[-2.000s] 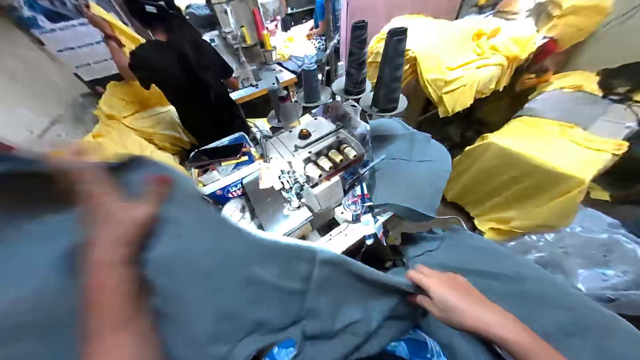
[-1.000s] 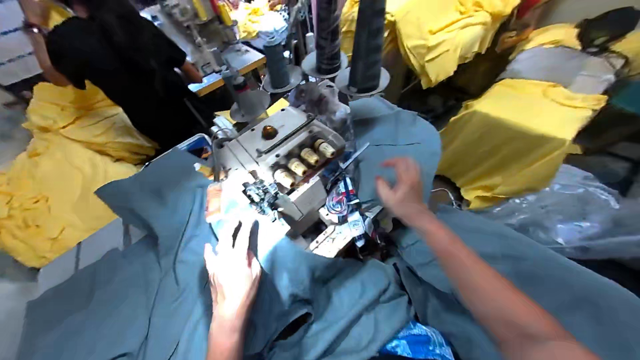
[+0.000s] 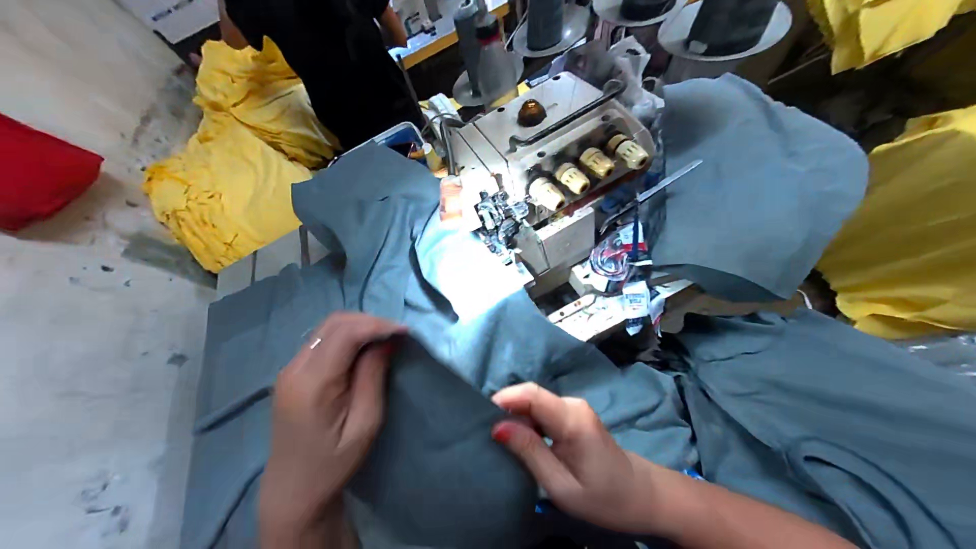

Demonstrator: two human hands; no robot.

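Observation:
Grey-blue fabric (image 3: 450,450) spreads over the near side of an overlock sewing machine (image 3: 564,145). My left hand (image 3: 328,412) pinches its edge between thumb and fingers at lower centre-left. To the right, my right hand (image 3: 564,450) grips the same edge, so a stretch of cloth runs between the two. The machine's lamp brightly lights the cloth beside the needle area (image 3: 499,221), above both hands. Metal tweezers or a similar thin tool (image 3: 667,183) lies at the machine's right side.
A separate grey-blue piece (image 3: 755,183) lies right of the machine. Thread cones (image 3: 545,27) stand behind it. Yellow fabric (image 3: 236,183) is heaped at left, with more yellow cloth (image 3: 907,236) at right. A person in black (image 3: 328,61) is beyond. A red item (image 3: 42,171) is by the left wall.
My left hand, spread on the cloth by the needle area a second ago, now pinches its edge. My right hand has come from the machine's right side down to the cloth and grips it.

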